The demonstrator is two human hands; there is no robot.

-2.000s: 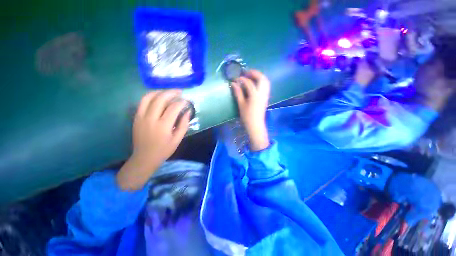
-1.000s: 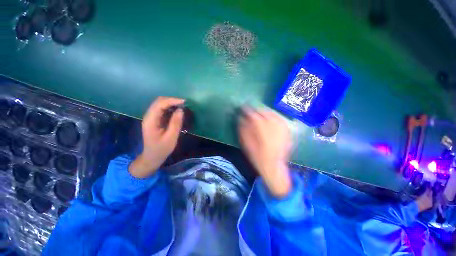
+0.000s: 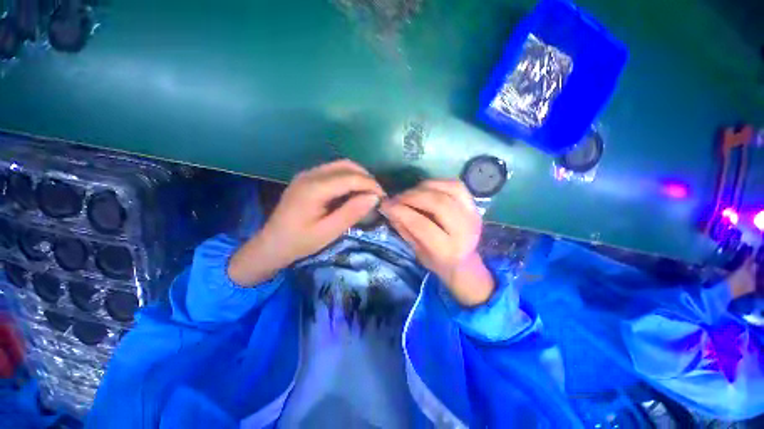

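Observation:
My left hand [image 3: 314, 209] and my right hand [image 3: 444, 226] meet over my lap at the table edge, fingertips almost touching. A dark round part, seemingly a black housing [image 3: 369, 219], shows under the left fingertips, mostly hidden. Whatever is pinched at the right fingertips is too small to tell. A round black housing with a grey face [image 3: 484, 176] lies on the green table [image 3: 209, 92] beyond my right hand. Another black housing [image 3: 581, 151] lies against the blue bin [image 3: 586, 92], which holds a silvery heap [image 3: 534, 81]. A few tiny metal pieces [image 3: 413, 141] lie in front of my hands.
A loose grey heap [image 3: 385, 12] is at the top edge. Black discs [image 3: 69, 29] lie at the upper left. Clear blister trays of discs [image 3: 107, 209] stand at left. A neighbour's blue sleeve [image 3: 678, 343], pink lights and an orange-red forked tool [image 3: 735, 172] are at right.
My hands were apart and have come together at the table edge. A grey-faced disc now shows on the table beyond my right hand. The view has shifted, with the bin higher and further right.

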